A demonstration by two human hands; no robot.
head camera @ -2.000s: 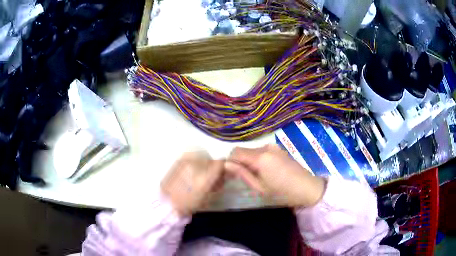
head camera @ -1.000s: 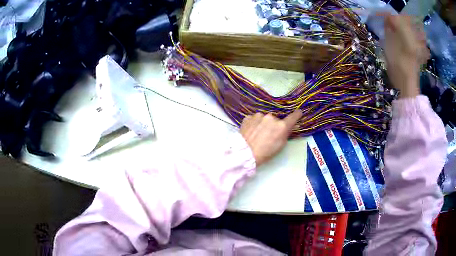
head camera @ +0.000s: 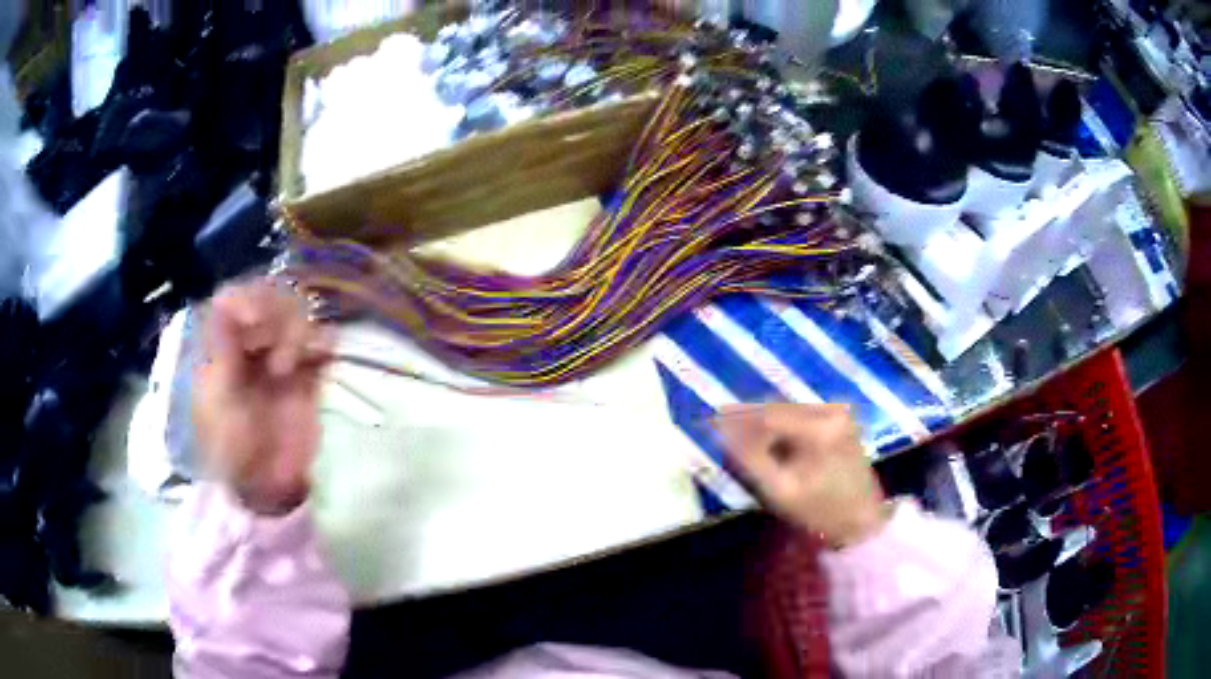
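My left hand (head camera: 259, 385) is blurred, raised in front of the white housing (head camera: 157, 411) at the left and hiding much of it. Its fingers are bent together. A thin reddish lead (head camera: 458, 378) runs right from beside its fingers; whether they grip it is unclear. My right hand (head camera: 804, 464) is at the bench's front edge, over the corner of the blue-and-white striped sheet (head camera: 810, 358). Its fingers are curled; what is in them cannot be told. A thick bundle of purple, yellow and red leads (head camera: 531, 318) lies across the bench beyond both hands.
An open cardboard box (head camera: 465, 179) of white and grey parts stands behind the bundle. Black cups (head camera: 47, 438) are heaped at left. White-and-black units (head camera: 983, 265) stand at right. A red crate (head camera: 1135, 504) with more units is at lower right, below the bench edge (head camera: 531, 573).
My left hand has moved left from the bundle to the housing. My right hand has come down from the upper right to the front edge. The camera view has shifted and tilted.
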